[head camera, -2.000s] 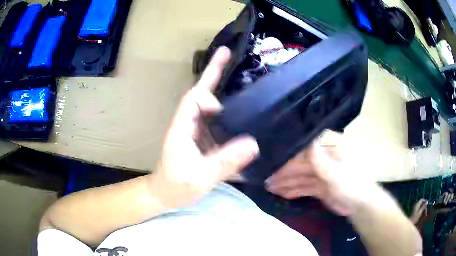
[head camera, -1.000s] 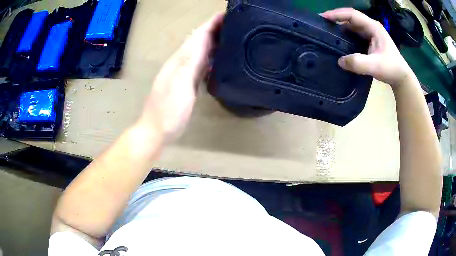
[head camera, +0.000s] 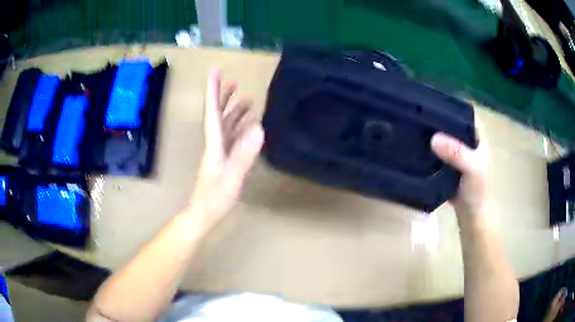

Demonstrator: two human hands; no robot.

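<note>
The black main housing, with its base cover facing me, is held over the bench, tilted and somewhat blurred. The cover shows a raised oval and a round boss. My right hand grips its right end, thumb on the cover's face; its other fingers are hidden. My left hand is open beside the housing's left end, fingers apart and holding nothing. Part of a round black piece shows behind the housing's top edge. The inside of the housing is hidden.
At the left lie several black covers with blue battery packs. The tan bench top runs below the housing, with the green conveyor behind. Another black assembly is at the upper right, a black box at the right edge. A person's hand shows lower right.
The housing was turned so its cover faces me. My left hand has come off its left end and opened. My right hand still grips the right end. The view has shifted, showing more conveyor.
</note>
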